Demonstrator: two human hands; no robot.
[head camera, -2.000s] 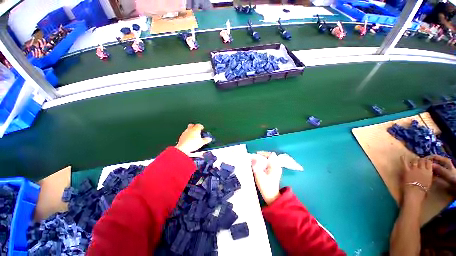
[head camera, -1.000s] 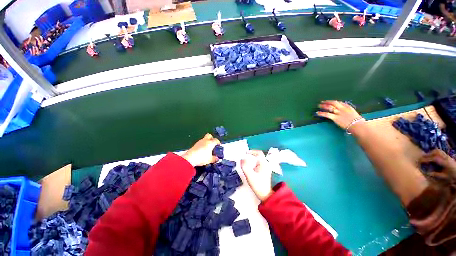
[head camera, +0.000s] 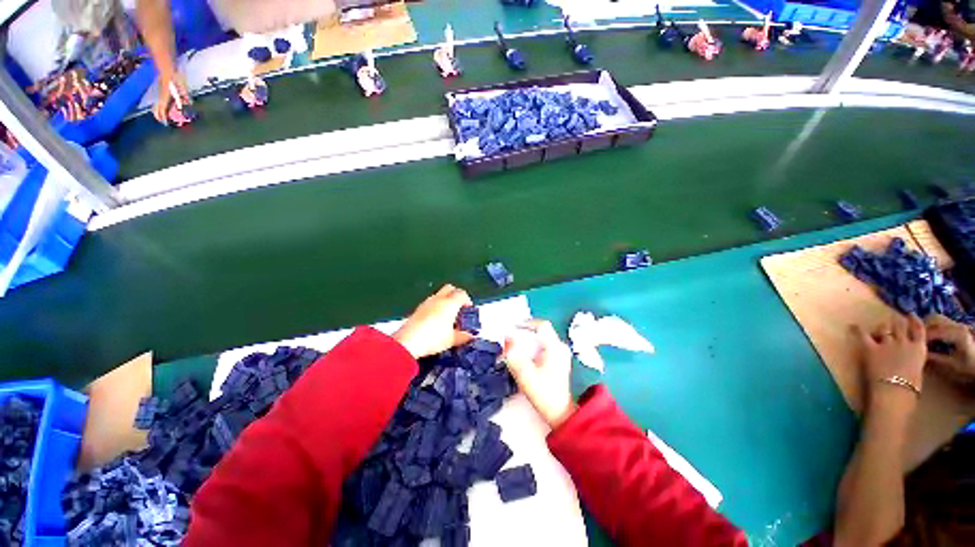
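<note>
My left hand (head camera: 436, 321) holds a small navy-black plastic part (head camera: 468, 318) at its fingertips, above the top of the heap. My right hand (head camera: 542, 369) is just to its right, fingers bent together, with something small and white (head camera: 522, 340) at the fingertips that is hard to make out. The two hands are close but apart. A heap of dark parts (head camera: 422, 438) lies under my left forearm on a white sheet (head camera: 540, 470). One part (head camera: 516, 483) lies apart at the heap's right side.
Crumpled white tissue (head camera: 607, 337) lies right of my hands. Single parts (head camera: 499, 274) sit on the green belt (head camera: 353, 235). A black tray of parts (head camera: 556, 152) stands beyond. A blue bin (head camera: 62, 427) is at left. Another person's hands (head camera: 896, 358) work over cardboard at right.
The neighbour's hand has drawn back from the belt to the cardboard. Belt parts have shifted right. My right hand has moved slightly left, towards the held part. Another person's hand has appeared at the far left belt.
</note>
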